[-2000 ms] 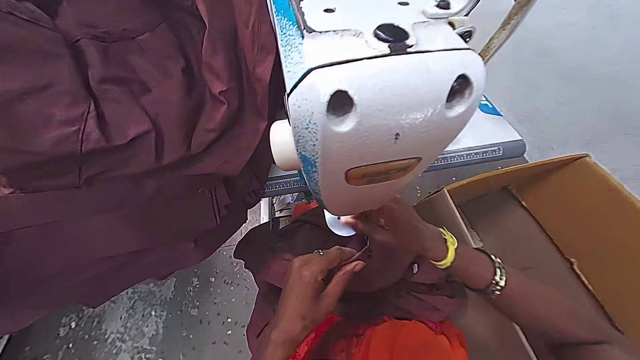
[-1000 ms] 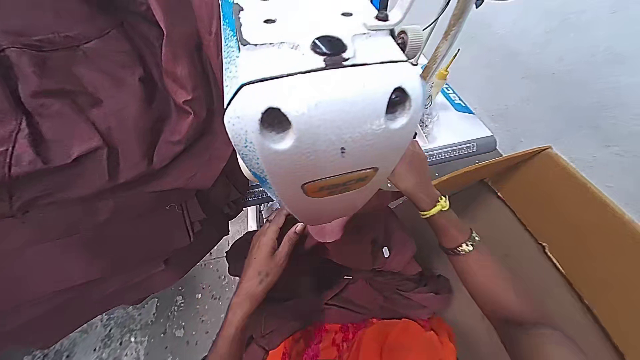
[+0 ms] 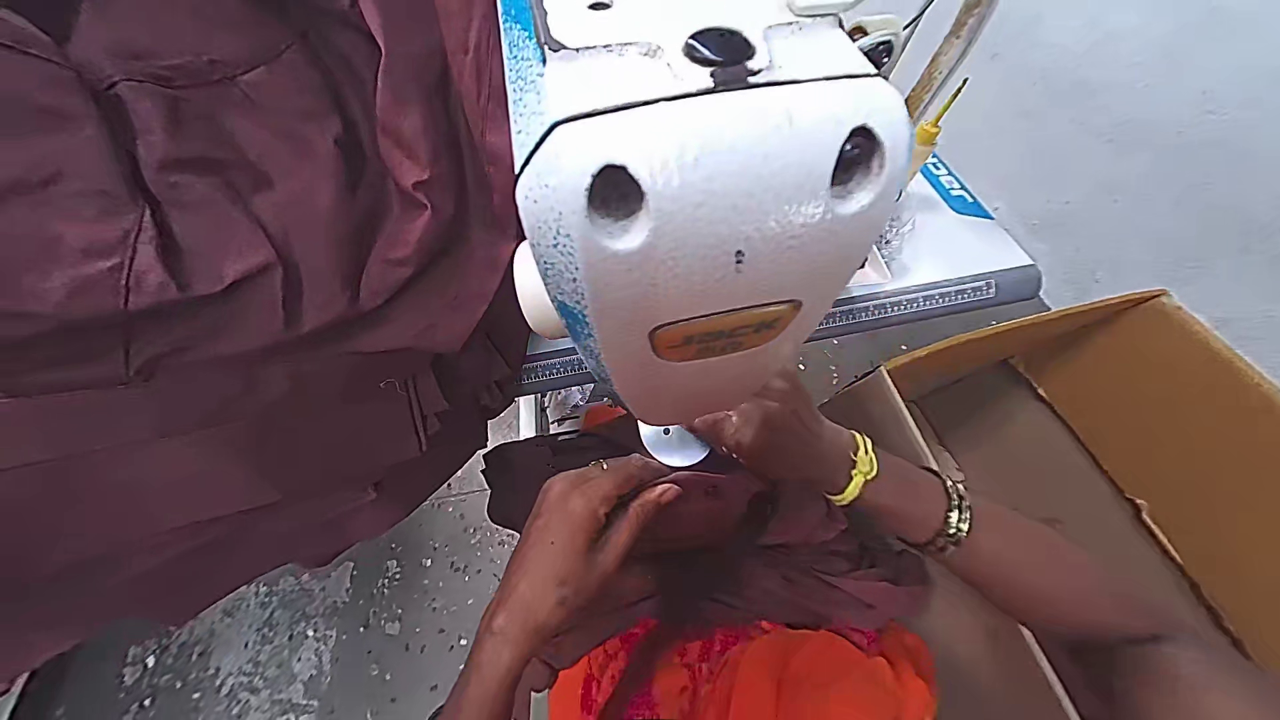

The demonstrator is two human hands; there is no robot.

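Note:
The white and blue head of a Jack sewing machine (image 3: 720,240) fills the upper middle and hides the needle area. Under its lower end, beside a round pale disc (image 3: 675,443), lies dark maroon fabric (image 3: 700,520), bunched toward the lap. My left hand (image 3: 585,520), with a ring, grips the fabric's edge between thumb and fingers, just left of and below the disc. My right hand (image 3: 780,430), with a yellow band and a metal bracelet at the wrist, is at the fabric right of the disc; its fingertips are partly hidden by the machine head.
A large pile of maroon cloth (image 3: 250,250) fills the left side. An open cardboard box (image 3: 1150,420) stands at the right, under my right forearm. Behind the machine head is the white table (image 3: 960,240) with a ruler strip (image 3: 910,305) along its edge. Scraps dot the floor (image 3: 400,610).
My right hand has come back from beside the machine head to the fabric near the disc. My left hand has moved right, onto the fabric's edge. The disc, hidden one second ago, shows again.

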